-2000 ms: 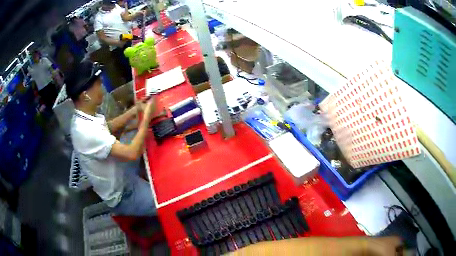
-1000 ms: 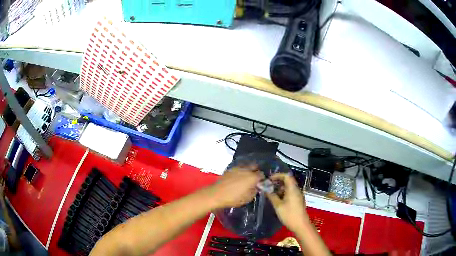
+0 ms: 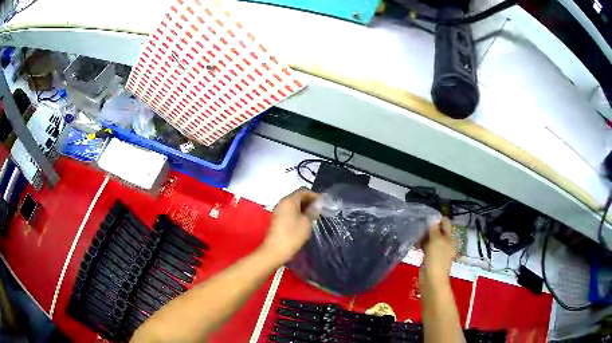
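Observation:
A large clear plastic bag (image 3: 359, 248) with dark contents hangs low over the red bench (image 3: 235, 234). My left hand (image 3: 292, 224) is closed on the bag's upper left edge. My right hand (image 3: 437, 242) is closed on its upper right edge. The bag's mouth is stretched wide between them. Black handle housings (image 3: 134, 275) lie side by side in overlapping columns at the left. More black housings (image 3: 335, 325) lie below the bag at the bottom edge.
A blue crate (image 3: 216, 171) with dark parts stands at the back left, partly behind a dotted sheet (image 3: 211, 77). A white box (image 3: 133, 166) is beside it. A white shelf (image 3: 376, 110) crosses above, bearing a black cylindrical tool (image 3: 455, 74). Cables and a black device (image 3: 513, 234) lie at the right.
The hands were together at the gathered bag top. They have moved apart, and the bag's mouth is now spread wide. Earlier still, the view faced left along the bench toward a seated worker.

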